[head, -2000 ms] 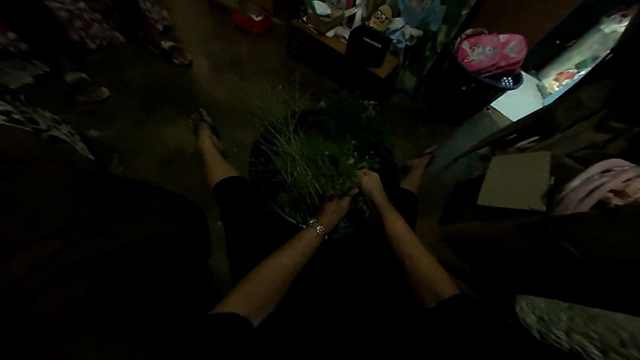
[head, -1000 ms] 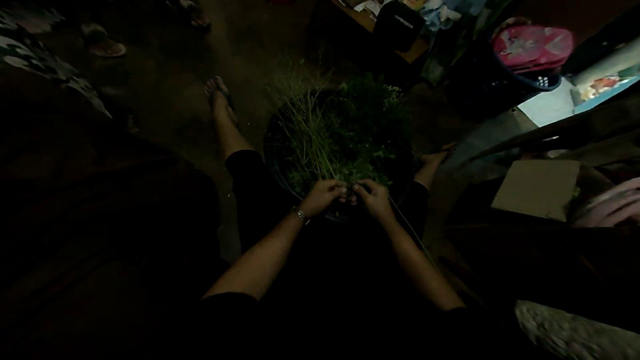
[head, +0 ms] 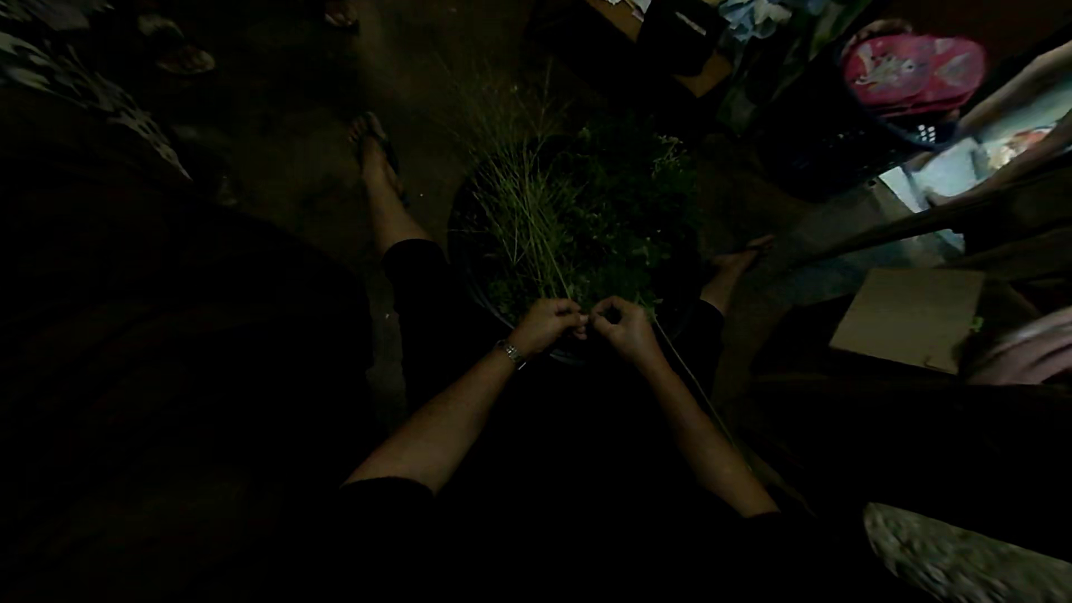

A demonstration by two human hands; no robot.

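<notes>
A round dark tub [head: 473,289] stands between my legs, heaped with leafy green plants [head: 620,209]. Long thin pale stems [head: 523,201] lean across its left part. My left hand [head: 548,325], with a metal-band watch [head: 511,353] at the wrist, is closed on the lower ends of thin stems over the tub's near rim. Close beside its fingertips is my right hand [head: 624,328], thumb and index finger bent into a ring; what it pinches is too dark to tell. A long thin stem [head: 691,373] trails from near my right hand along the forearm.
At the upper right stands a dark plastic basket [head: 812,142] with a pink bag [head: 913,71] on it. A flat cardboard piece [head: 909,318] lies at the right. A low table [head: 620,17] with things on it is at the top. Another person's sandalled foot [head: 184,59] shows at upper left.
Two seconds ago my hands were further over the plants and more to the right in the tub; now they meet at its near rim. The long stem beside my right forearm has come into sight.
</notes>
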